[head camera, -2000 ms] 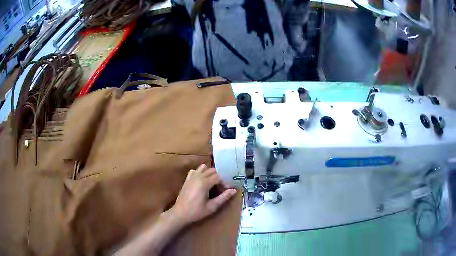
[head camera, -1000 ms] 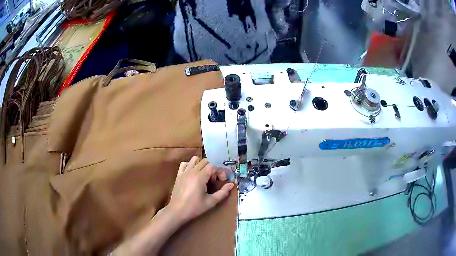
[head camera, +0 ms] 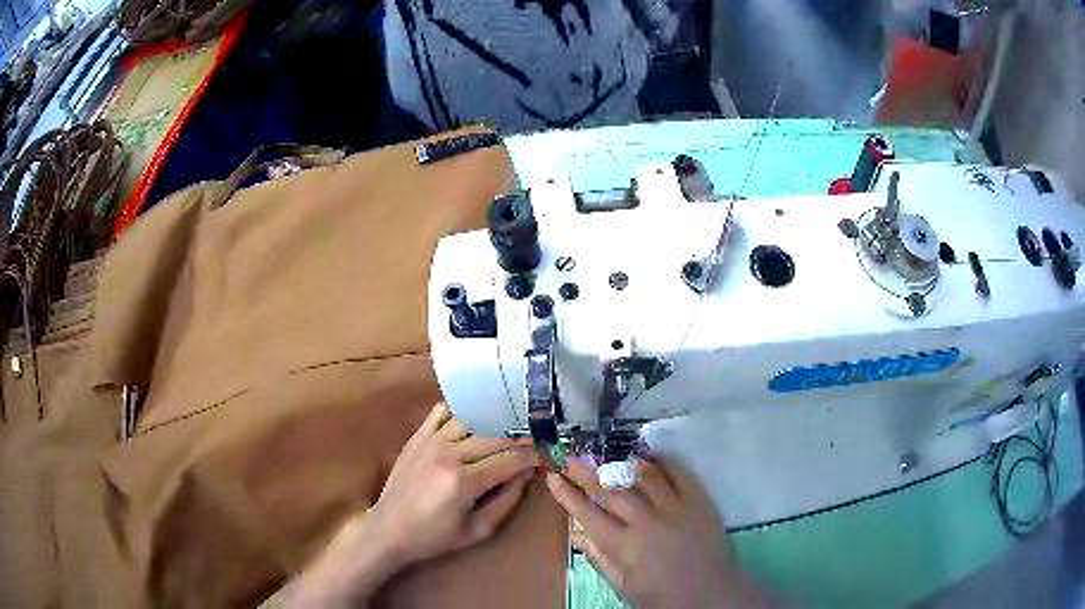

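Note:
The brown bag panel (head camera: 298, 274) lies spread and partly folded left of the white sewing machine head (head camera: 666, 297), its right edge at the needle area (head camera: 601, 446). My left hand (head camera: 458, 488) is on the panel, thumb and fingers closed on its edge by the needle. My right hand (head camera: 648, 529) is on the other side, fingertips at the same edge, nearly touching the left ones. Machine parts cover some right fingers, so its grip cannot be told. A brown handle (head camera: 268, 161) and a small dark strip (head camera: 458, 148) show at the panel's far edge.
Brown stacked panels with strap loops (head camera: 54, 208) are at the left. A red-edged board (head camera: 179, 107) lies beyond. A person's patterned clothing (head camera: 512, 60) shows behind the machine. A red-and-black spool (head camera: 872, 161) stands behind the head. A dark cable (head camera: 1023, 488) hangs at the right.
My right hand has come into view beside the needle area. My left hand remains at the panel's edge, its fingers now more closed. The view has shifted, and the spool now shows.

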